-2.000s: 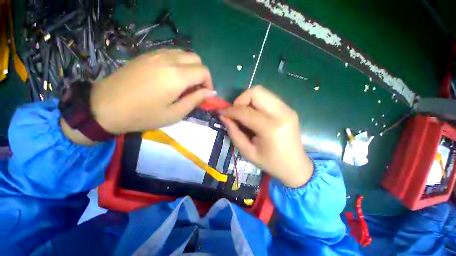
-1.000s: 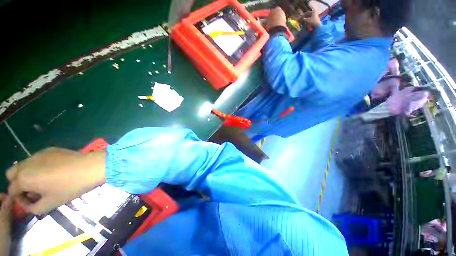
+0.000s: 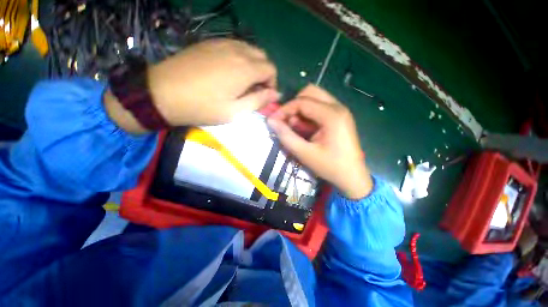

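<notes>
An open tablet (image 3: 222, 204) lies in a red foam tray (image 3: 141, 210) in front of me. It shows a white battery (image 3: 207, 172) with a yellow-orange flex cable (image 3: 237, 165) running diagonally over it. My left hand (image 3: 207, 84) and my right hand (image 3: 321, 135) meet over the tray's far side, fingertips close together. Whatever lies between the fingertips is hidden or too blurred to tell. The mainboard end (image 3: 297, 186) lies just below my right hand.
A pile of black flex cables (image 3: 90, 36) lies at the far left, beside yellow-orange flexes (image 3: 15, 27). On the right are a white scrap (image 3: 416, 180), a red strap (image 3: 414, 264) and another red foam tray (image 3: 471, 198) holding a tablet. A worn metal edge (image 3: 384, 45) runs behind.
The view swung right toward another person and a tray, then came back to my tablet. Compared with the oldest frame, both hands are still together at the tray's far side.
</notes>
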